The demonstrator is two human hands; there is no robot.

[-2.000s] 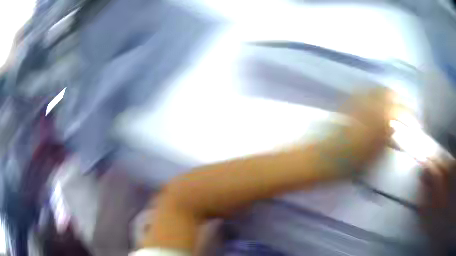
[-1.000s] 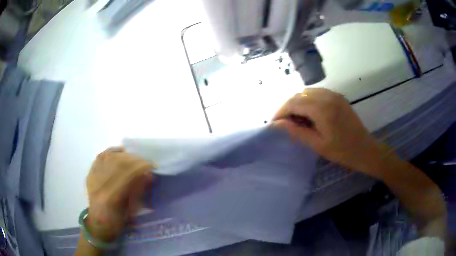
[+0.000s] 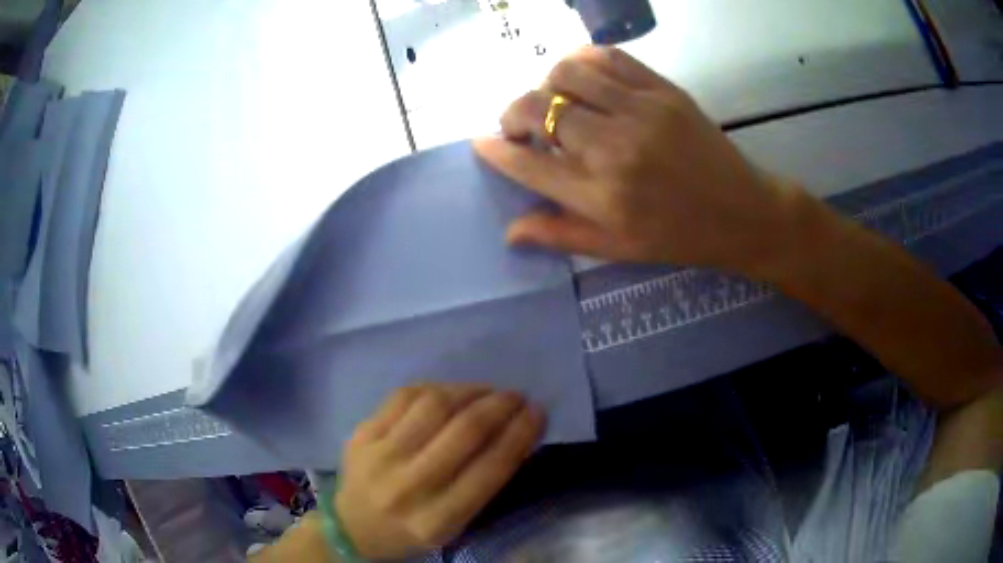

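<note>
A grey-blue fabric panel (image 3: pixel 407 264) lies over the front edge of the white table, with a crease running across it and its left part raised in a fold. My right hand (image 3: pixel 627 154), with a gold ring, holds the panel's upper right corner between thumb and fingers, just below the needle plate (image 3: pixel 473 55). My left hand (image 3: pixel 440 467), with a green bangle, lies on the panel's lower edge, fingers together; its thumb is hidden, so I cannot tell whether it grips the cloth.
Flat grey strips (image 3: pixel 77 220) lie at the left table edge. A ruler strip (image 3: pixel 671 302) runs along the front edge. A dark grey cylinder (image 3: pixel 618 18) sits above my right hand. A thin red and blue tool (image 3: pixel 933 42) lies at upper right. Pale pleated cloth (image 3: pixel 863 484) is below right.
The view has moved closer to the front edge. My left hand has moved from the panel's left end to its lower edge. The panel's crease now shows, and its left part bulges up.
</note>
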